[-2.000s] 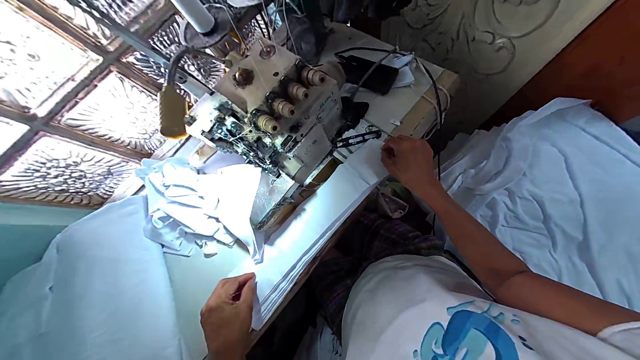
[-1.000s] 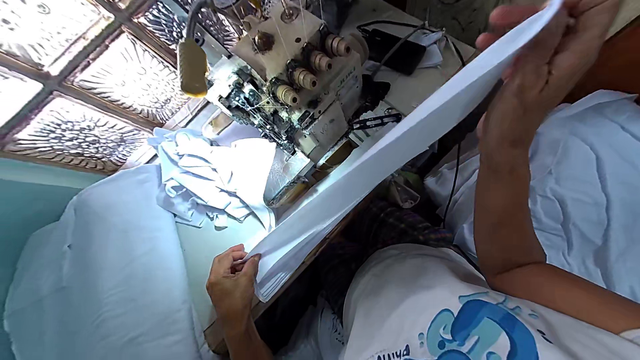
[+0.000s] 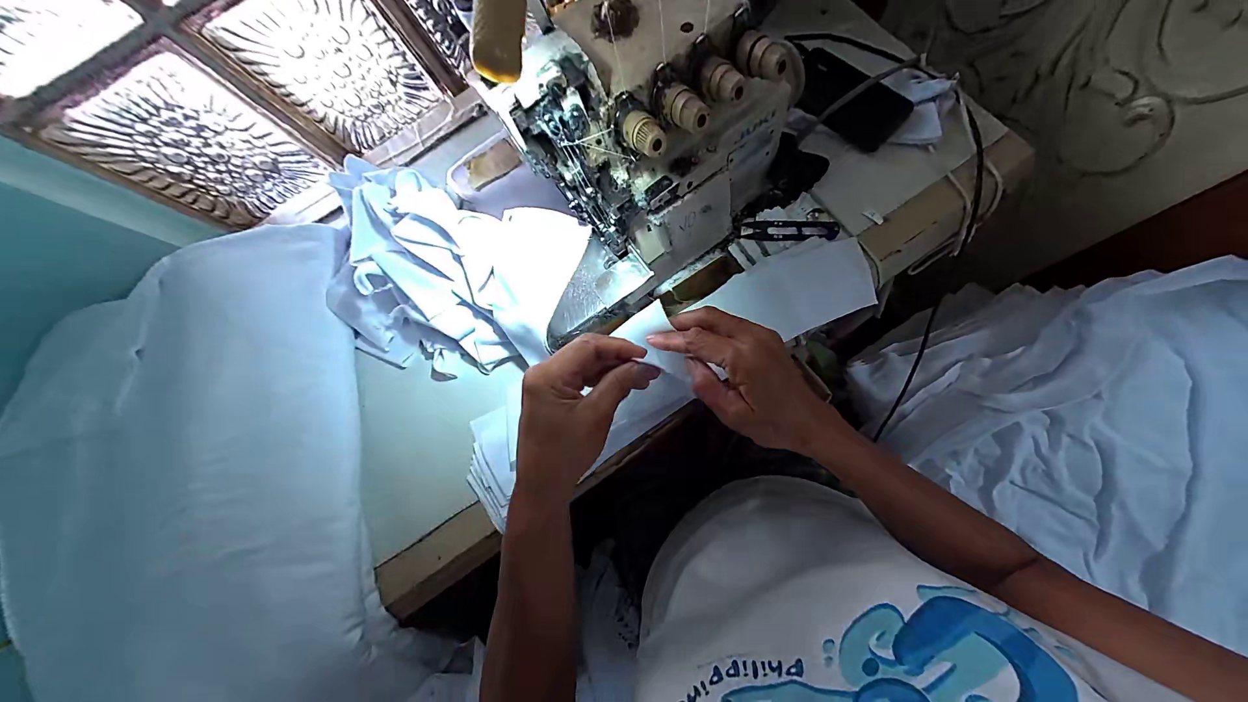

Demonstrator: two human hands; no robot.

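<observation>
Both hands meet over the table's front edge, below a Juki overlock sewing machine (image 3: 682,117). My left hand (image 3: 575,405) pinches a white fabric strip (image 3: 651,336) between thumb and fingers. Close on its right, my right hand (image 3: 746,375) grips the same strip with thumb and forefinger. Under the hands lies a stack of white fabric strips (image 3: 804,283), running from the right of the machine down to the lower left. A pair of dark thread snips or tweezers (image 3: 790,230) rests beside the machine base.
Crumpled white fabric (image 3: 419,263) lies left of the needle area. A large white cloth bundle (image 3: 224,439) stands at the left, and more white cloth (image 3: 1092,409) at the right. A black phone-like object (image 3: 858,97) and cables lie behind the machine's right side.
My right hand has come down from the upper right to beside my left hand. The long strip stretched between them a second ago is now gathered at the fingertips. The view has shifted closer.
</observation>
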